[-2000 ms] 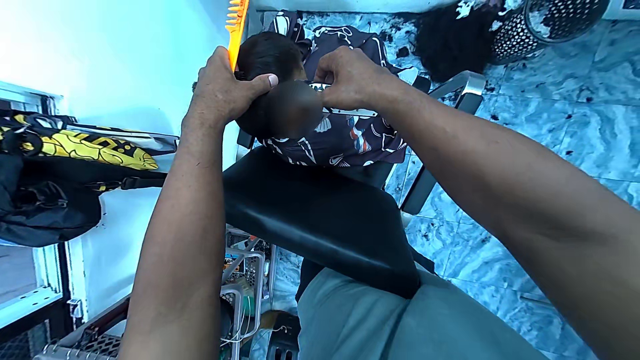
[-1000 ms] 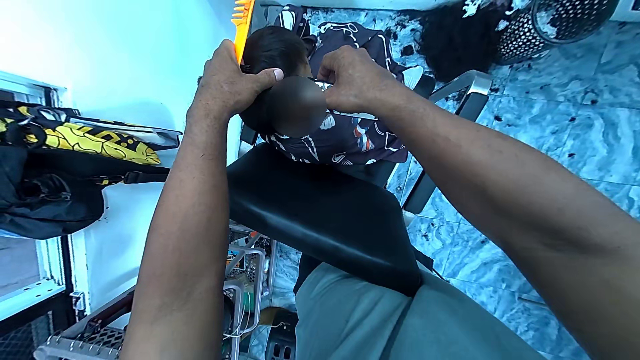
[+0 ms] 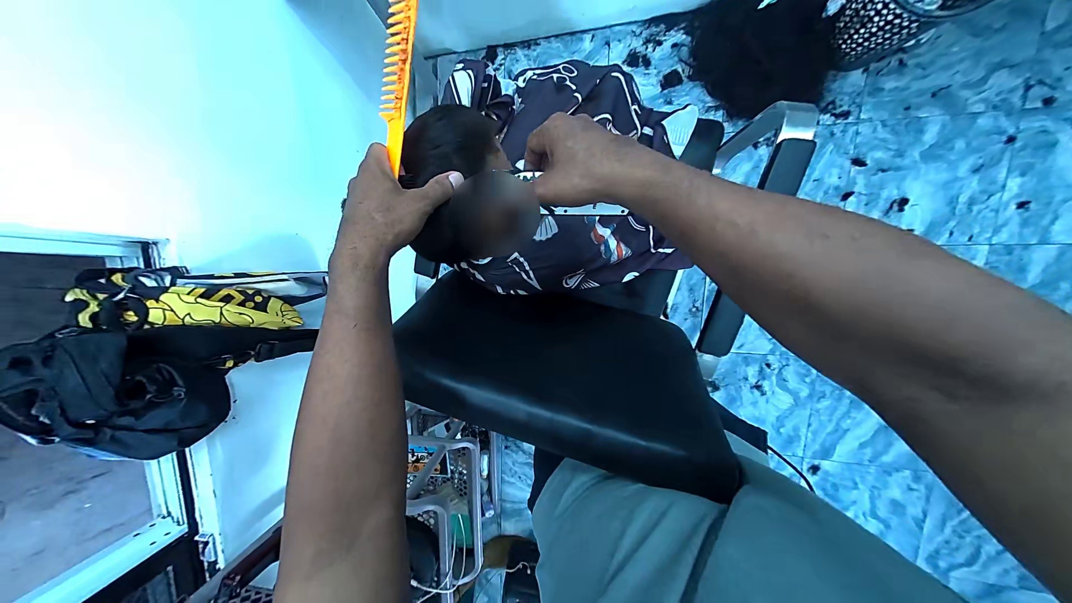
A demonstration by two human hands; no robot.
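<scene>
My left hand (image 3: 385,201) holds an orange comb (image 3: 399,75), teeth pointing left, and its thumb rests on the dark hair (image 3: 448,138) of a seated person. The person wears a dark patterned barber cape (image 3: 586,251). At the side of the head, near the neck, my right hand (image 3: 578,159) has its fingers bent around a small light-coloured tool (image 3: 529,176), mostly hidden by the fingers; I cannot tell its kind. A pale strip with dark dots (image 3: 599,209) lies just under that hand, over the cape.
A black padded chair back (image 3: 553,377) stands between me and the person, with a metal-and-black armrest (image 3: 787,134) on the right. Cut hair (image 3: 758,59) lies on the blue tiled floor near a perforated basket (image 3: 875,33). Black bags (image 3: 109,385) hang left; a metal trolley (image 3: 477,502) stands below.
</scene>
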